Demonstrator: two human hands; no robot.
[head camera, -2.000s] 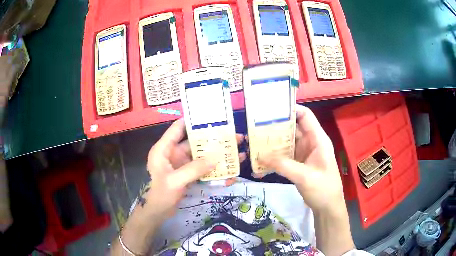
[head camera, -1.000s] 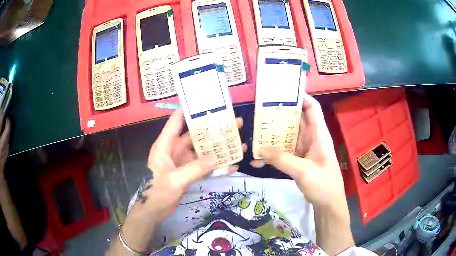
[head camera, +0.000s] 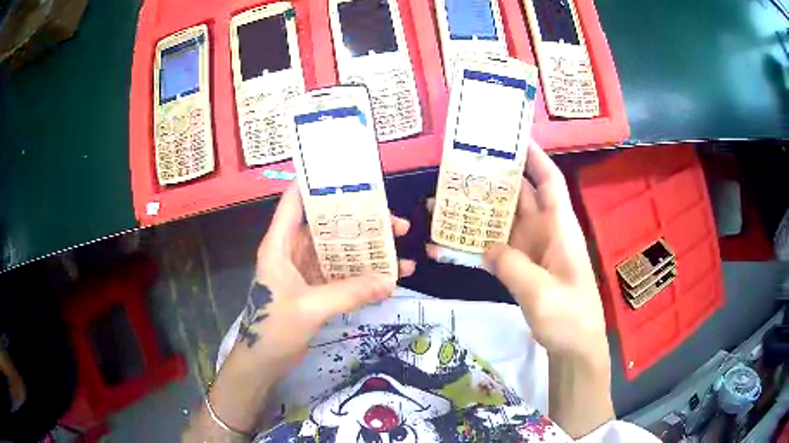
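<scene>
My left hand (head camera: 303, 277) holds a gold keypad phone (head camera: 346, 227) upright, with its thumb on the lowest keys. Its screen is white with blue bars. My right hand (head camera: 541, 251) holds a second gold keypad phone (head camera: 477, 186), with its thumb at the bottom edge of the keypad. Its screen is also white with blue bars. A whitish wrap shows on a right fingertip. Behind them a red phone tray (head camera: 238, 189) holds a row of several gold phones (head camera: 183, 108). Some of their screens are blue, others are black.
The tray lies on the green bench (head camera: 60, 186). Lower right, a red ribbed surface (head camera: 666, 337) bears a small overlapping stack of gold phones (head camera: 647, 275). A red stool (head camera: 160, 368) stands below left. A brown box (head camera: 39, 30) is at the upper left.
Both held phones have moved up and my right thumb has shifted from the keys to the phone's bottom edge. The middle and far-right tray phones' screens have turned from blue to black.
</scene>
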